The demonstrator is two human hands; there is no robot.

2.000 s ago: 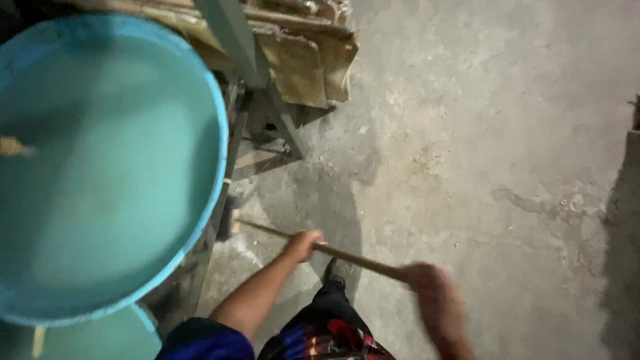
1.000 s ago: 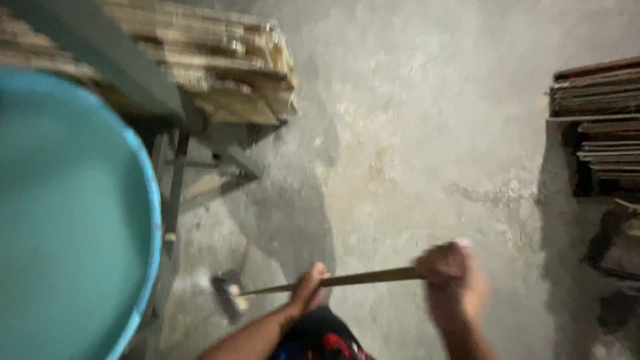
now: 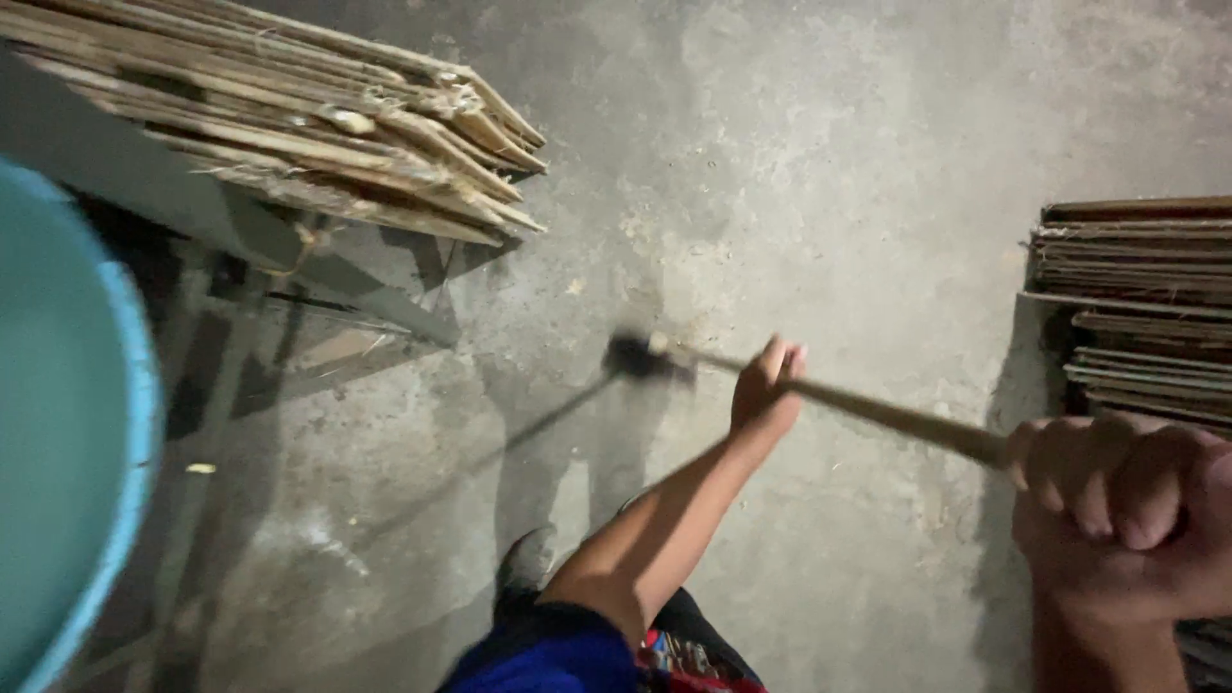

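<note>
A long wooden handle (image 3: 890,414) slants across the view, with a dark, blurred head (image 3: 640,356) at its far end, near the middle; it looks like a broom or brush. My left hand (image 3: 770,385) is closed around the handle close to that head. At the right, my right hand (image 3: 1116,510) grips the handle's near end, larger in view. The concrete floor (image 3: 828,212) lies beneath, with small bits scattered on it. Whether the head touches the floor is hard to tell because of the blur.
A large round turquoise tub (image 3: 140,385) stands at the left edge beside a grey metal frame (image 3: 385,298). Stacked flat, frayed sheets (image 3: 366,144) lie at the upper left. Another stack of thin sheets (image 3: 1136,260) is at the right. My shoe (image 3: 525,563) shows below.
The dark head has swung from the lower left, near the tub, toward the middle, and both hands have moved along with the handle. The view has shifted to the right.
</note>
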